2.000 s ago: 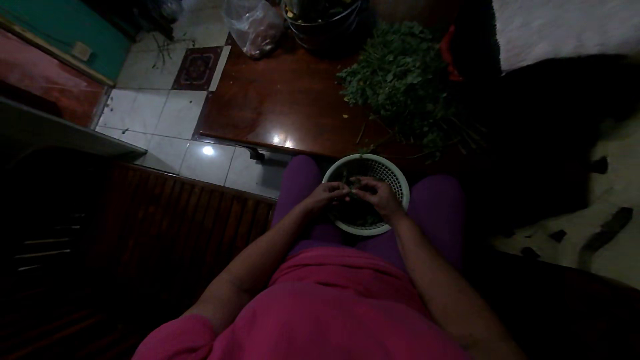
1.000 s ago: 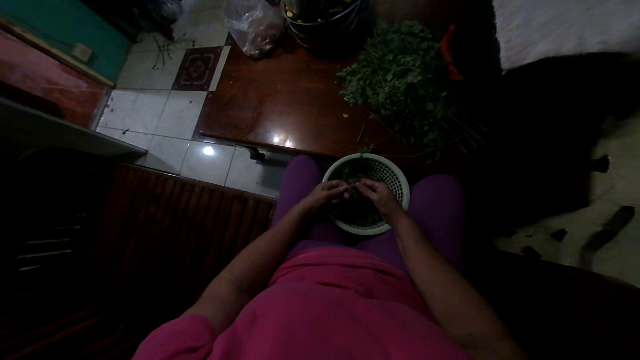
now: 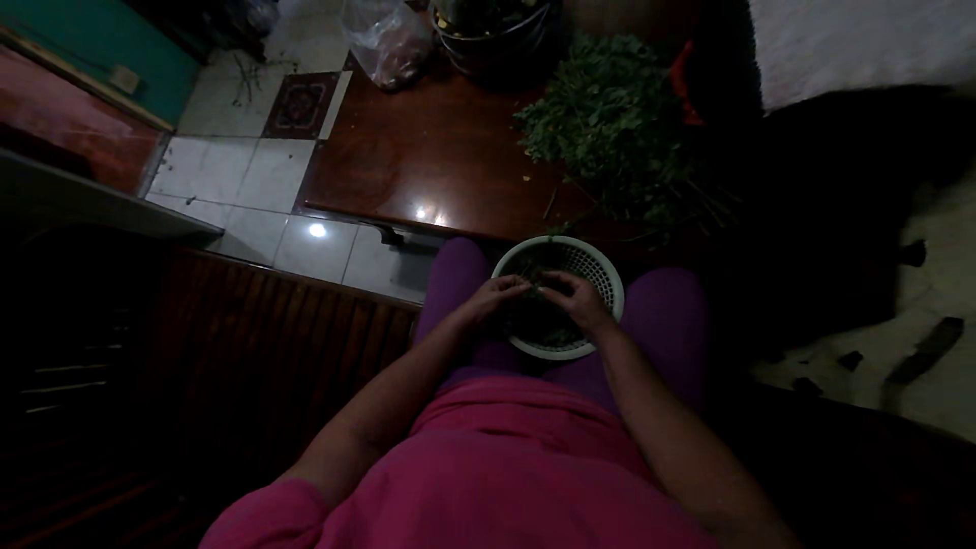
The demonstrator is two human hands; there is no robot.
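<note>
A round, pale plastic colander [image 3: 560,354] rests between my thighs, with dark green leaves [image 3: 550,328] inside it. Over its left part is my left hand [image 3: 496,296], thumb and fingers pinched on a small green sprig [image 3: 534,288]. My right hand [image 3: 577,300] meets it from the other side, its fingertips at the same sprig. The sprig is small and dim, so its shape is hard to make out. Beyond the colander, a large heap of leafy green stems [image 3: 618,122] lies on the polished wooden table [image 3: 412,156].
At the table's far side stand a clear plastic bag [image 3: 389,49] with something inside and a dark bucket [image 3: 492,46] with a handle. Something red [image 3: 686,84] is beside the heap. A slatted wooden bench [image 3: 290,328] is at my left. Loose stems lie near the table edge.
Both hands have stayed over the colander, with only small shifts of the fingers. The heap and the colander have not plainly moved.
</note>
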